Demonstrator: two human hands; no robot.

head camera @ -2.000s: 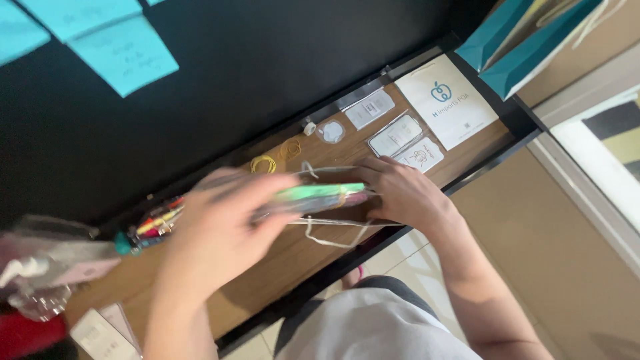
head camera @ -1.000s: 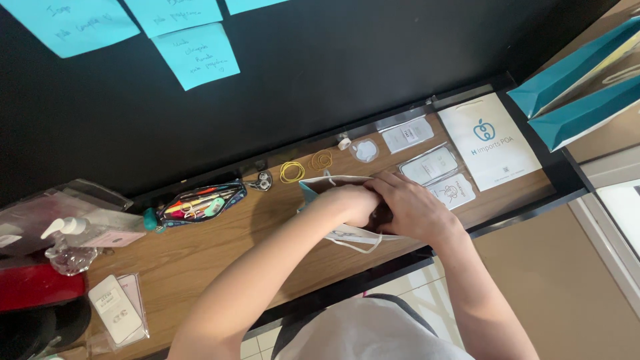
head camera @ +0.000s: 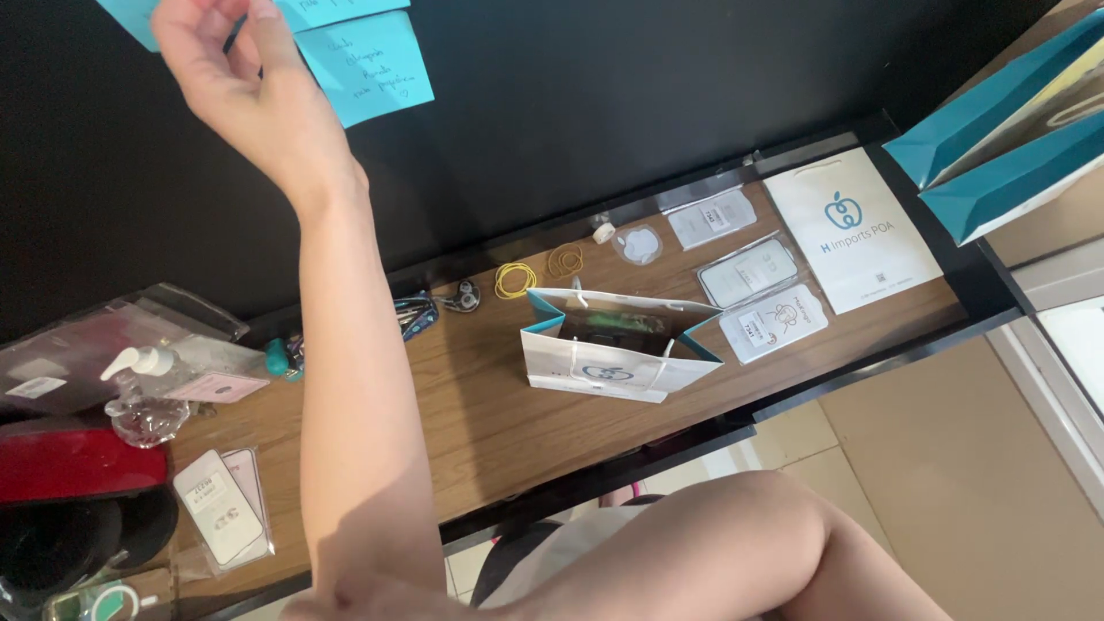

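Observation:
My left hand (head camera: 259,78) is raised at the upper left, fingers curled against handwritten blue paper notes (head camera: 366,69) on the black panel; whether it grips one I cannot tell. My right forearm (head camera: 690,561) crosses the bottom towards my left elbow, and its hand is not visible. A small white paper bag (head camera: 539,362) with teal side folds and cord handles stands open at the top on the wooden shelf. Inside it lies a dark item with a green part (head camera: 625,323), partly shaded.
Yellow rubber bands (head camera: 515,281), a logo sticker (head camera: 639,245), packaged phone accessories (head camera: 747,273) and a flat white bag (head camera: 849,233) lie along the shelf. A clear pump bottle (head camera: 148,414), a red item (head camera: 78,461) and flat packs (head camera: 217,509) are leftward. Teal-sided bags (head camera: 1000,190) project at upper right.
Two seconds ago my hands held a green-topped item above the bag; one second ago both were at the bag's opening. My left hand has moved up to the notes, and my right hand has left the bag.

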